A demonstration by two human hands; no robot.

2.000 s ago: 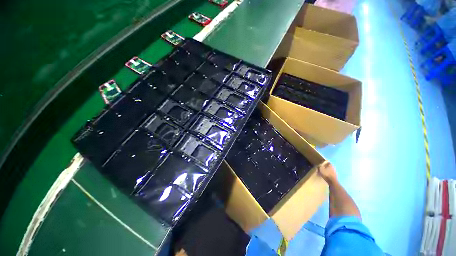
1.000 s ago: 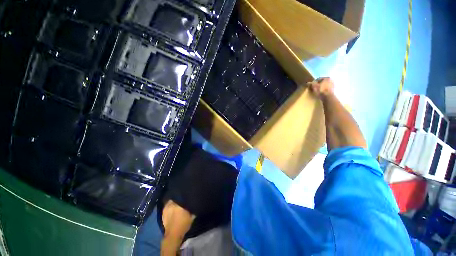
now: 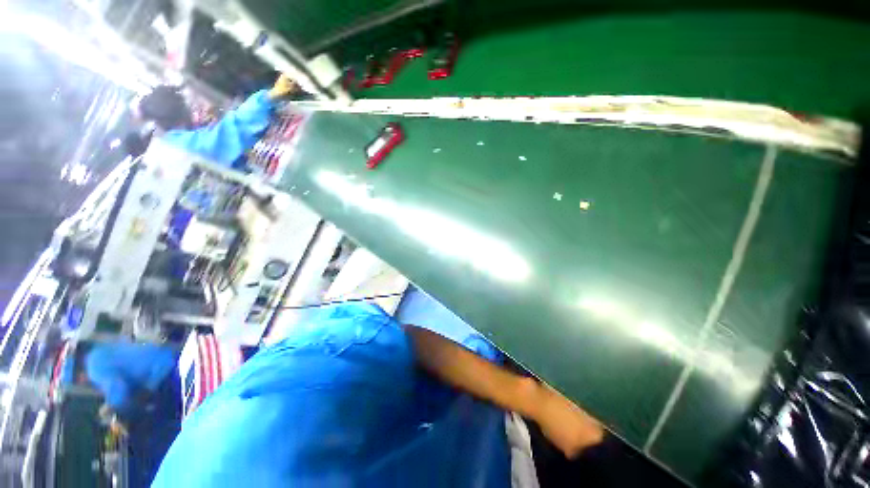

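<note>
The set-aside handset [image 3: 384,145], red with a pale rectangle, lies alone on the green bench [image 3: 620,257] at the upper left. My left hand [image 3: 575,433] is at the bench's near edge, low in the picture, at the end of a bare forearm from a blue sleeve. It is blurred and its fingers cannot be made out. It is well away from the handset. The black blister tray [image 3: 811,429] shows only in part at the lower right, dark and shiny. My right hand is not in view.
Several red-rimmed phones [image 3: 443,57] are on the green belt beyond the worn whitish rail [image 3: 572,110]. Small debris [image 3: 584,205] dots the bench. A person in blue [image 3: 224,133] reaches toward the line at the upper left. Another person in blue [image 3: 129,372] is at the far left.
The view has swung left, away from the cartons. The right hand, earlier on the carton flap, has gone out of view. The left hand now shows, and the tray is only at the right edge.
</note>
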